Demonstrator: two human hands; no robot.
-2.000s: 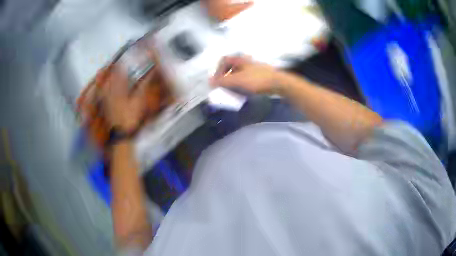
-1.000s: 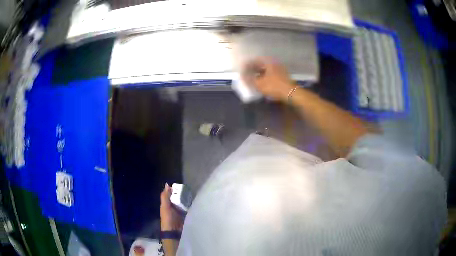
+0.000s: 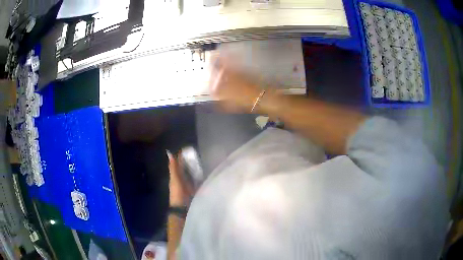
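My left hand point(image 3: 178, 177) is low in the picture, left of my body, with a dark band on the wrist. It holds a blurred white unit point(image 3: 192, 162). My right hand point(image 3: 223, 81) is strongly blurred and reaches over the white front panel of the machine point(image 3: 152, 78); a bracelet shows on the wrist. Whether its fingers hold anything cannot be told. A bright blue sheet point(image 3: 91, 167) with white handwritten characters lies at the left, with a pair of white units point(image 3: 79, 204) on it.
A blue crate point(image 3: 427, 81) packed with rows of white units stands at the right. Several white units point(image 3: 31, 122) form a column at the far left. The machine's white deck point(image 3: 243, 18) spans the top, with dark-framed parts point(image 3: 84, 30) at its left.
Since one second ago my right hand has moved left along the white panel, and the white piece by it no longer shows clearly. My left hand, with its unit, is higher in the picture.
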